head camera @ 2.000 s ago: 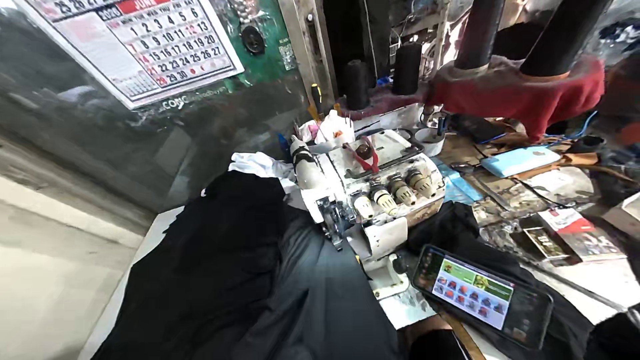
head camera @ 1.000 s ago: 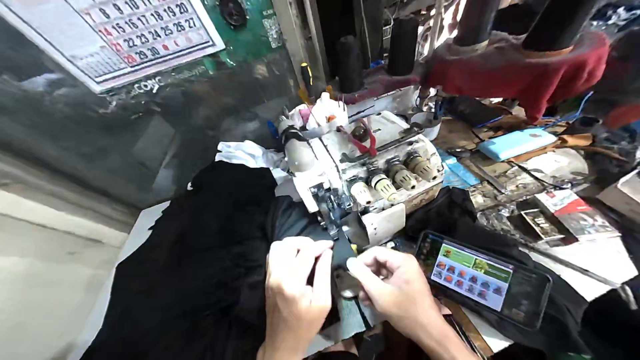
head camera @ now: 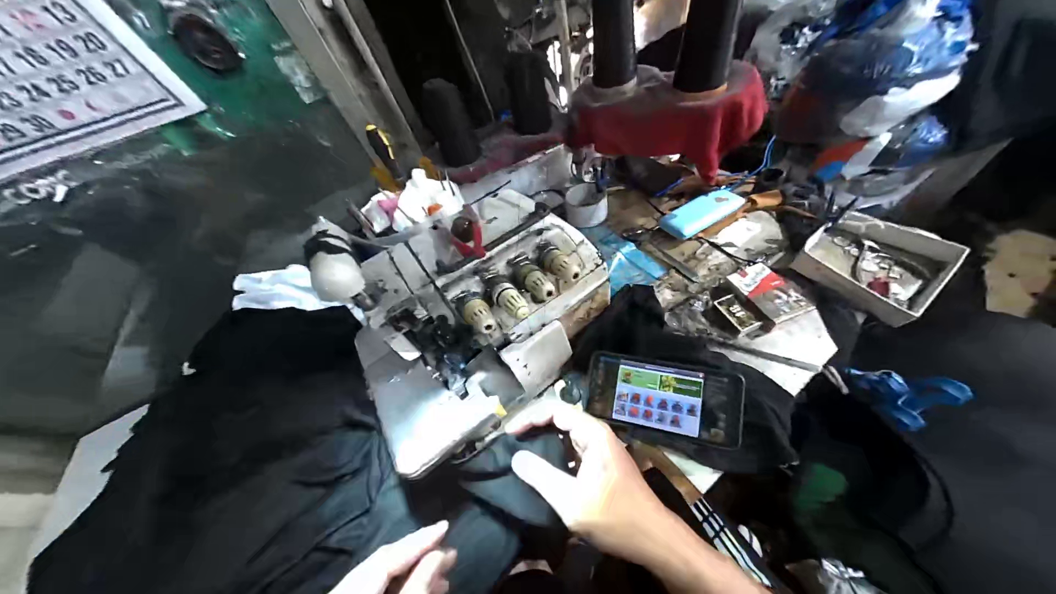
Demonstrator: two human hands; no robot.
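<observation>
Dark fabric (head camera: 272, 462) spreads over the left of the table and hangs past the front of a white overlock sewing machine (head camera: 528, 351). My right hand (head camera: 586, 478) curves over this cloth just in front of the machine, thumb and fingers spread around a fold; whether it pinches the fold is unclear. At the bottom, my left hand (head camera: 404, 561) lies by the cloth with its fingers close together, partly cut off by the frame, and its grip cannot be made out. Several tension dials (head camera: 505, 295) line the machine's front. A smartphone (head camera: 667, 398) with a lit screen lies right of my right hand.
An open cardboard box (head camera: 883, 264) of small items and a blue case (head camera: 701, 213) sit at the right. Black thread cones (head camera: 709, 45) rise behind, over a red cloth (head camera: 668, 124). A screwdriver (head camera: 382, 148) stands behind the machine. Blue-handled scissors (head camera: 907, 396) lie far right.
Both hands were together at the machine's needle area a second ago; they are now lower and apart, nearer the front edge. Two seconds ago, neither was clearly at the cloth. The view has shifted right.
</observation>
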